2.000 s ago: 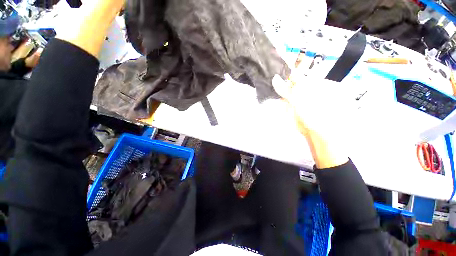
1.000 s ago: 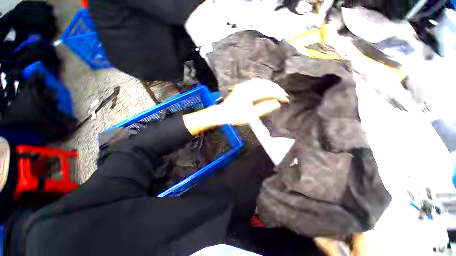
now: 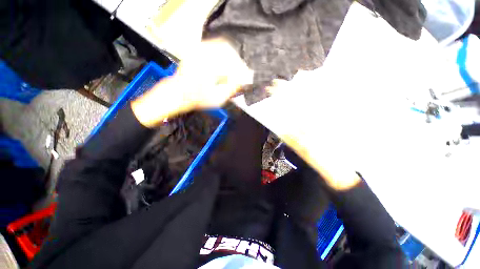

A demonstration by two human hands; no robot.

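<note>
A dark grey-brown, mottled garment (image 3: 284, 42) lies over the white machine table (image 3: 337, 121) at the top middle and hangs slightly at its near edge. My left hand (image 3: 218, 71) is at the garment's left lower edge, overexposed and blurred; its fingers touch the cloth, but the grip cannot be made out. My right hand (image 3: 287, 102) is at the garment's lower right edge, washed out against the white table, so its fingers are hard to see.
A blue crate (image 3: 202, 152) of dark garments stands on the floor left of my legs. A red stool (image 3: 31, 226) is at lower left. The machine's needle area (image 3: 434, 107) is at right, with a red coil (image 3: 464, 226) near the table's corner. Dark cloth (image 3: 58, 47) is at upper left.
The view has swung. The garment now lies further up in view, its round opening no longer visible. My left hand has moved from above the crate to the cloth's edge; my right forearm is back in view.
</note>
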